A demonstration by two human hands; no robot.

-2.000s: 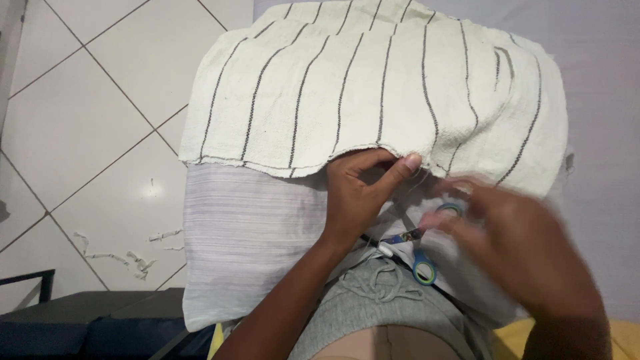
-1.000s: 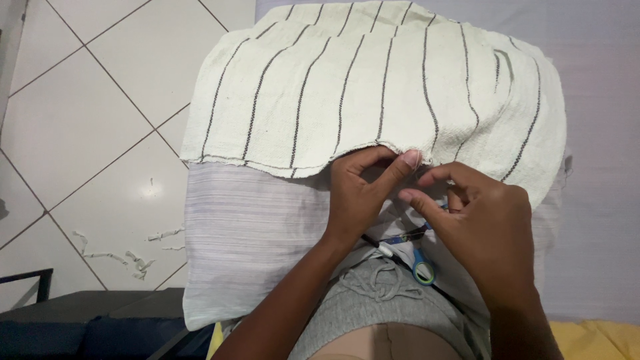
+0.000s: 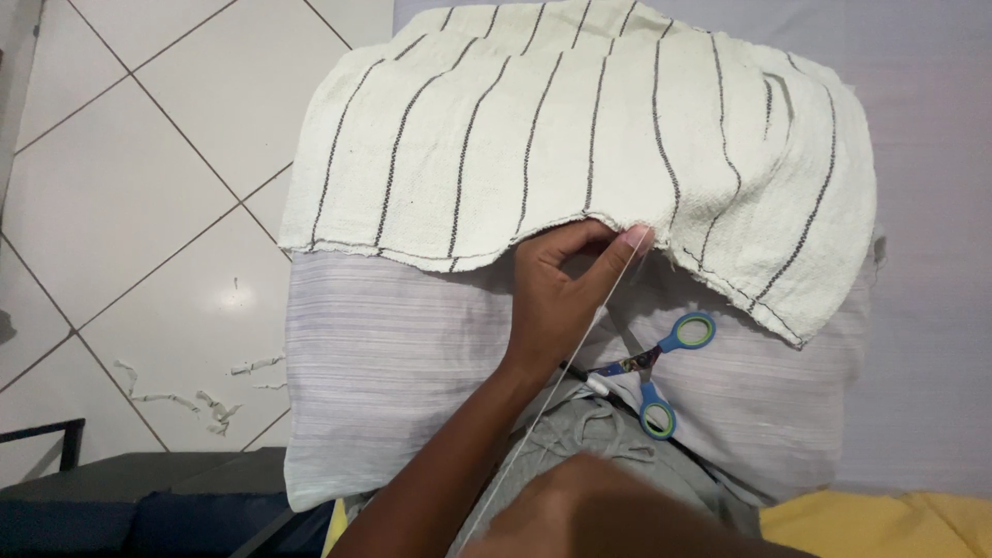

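Observation:
A white woven cloth with dark stripes [image 3: 496,139] lies over a pale striped pillow [image 3: 387,333] on my lap. My left hand [image 3: 570,287] pinches the cloth's near edge between thumb and fingers. From that pinch a white thread [image 3: 542,407] runs taut down to the bottom of the view, toward my right hand [image 3: 558,511], which is blurred, its fingertips hidden or out of frame. Scissors with blue and green handles [image 3: 647,360] lie spread on the pillow just right of my left wrist. Whether a needle is present cannot be seen.
Fabric scraps [image 3: 217,411] lie on the white tiled floor [image 3: 139,232] at the left. A dark padded seat [image 3: 147,480] with a black metal frame is at the lower left. Yellow cloth [image 3: 876,523] shows at the lower right, and a pale lilac sheet [image 3: 930,271] spreads along the right.
My right hand has moved from beside the cloth's edge down to the bottom of the view, and the thread now stretches in a long line. My left hand keeps its pinch.

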